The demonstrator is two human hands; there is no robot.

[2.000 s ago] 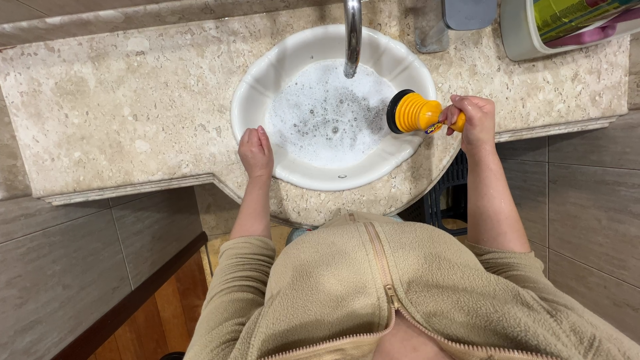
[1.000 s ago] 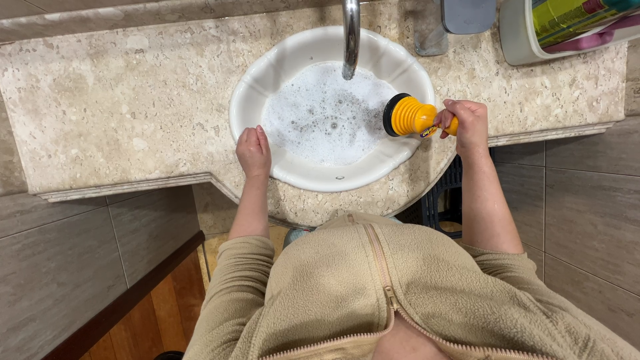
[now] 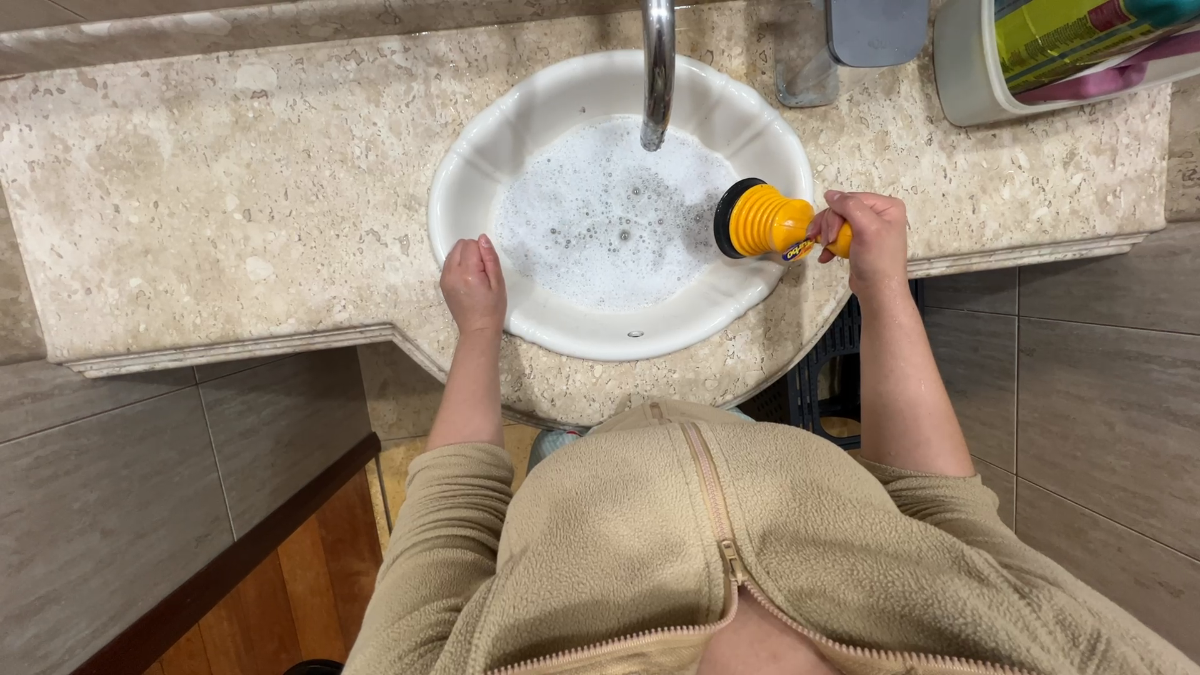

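My right hand (image 3: 867, 239) grips the yellow handle of a small sink plunger (image 3: 769, 220), which lies tilted over the right side of the basin, its black rubber rim facing the foam. The white oval washbasin (image 3: 637, 342) holds soapy water (image 3: 609, 216) with white suds and bubbles. On the basin's left rim rests my left hand (image 3: 473, 281), its fingers curled in and nothing seen in them; the inside of the palm is hidden. A chrome faucet (image 3: 658, 75) reaches down over the back of the basin, and no stream runs from it.
The basin is set in a beige stone counter (image 3: 216, 206). Behind it on the right are a clear container (image 3: 806, 66), a grey lidded box (image 3: 877, 28) and a whitish plastic bin (image 3: 966, 75) with a green package and something pink. A dark plastic crate (image 3: 830, 366) stands below the counter.
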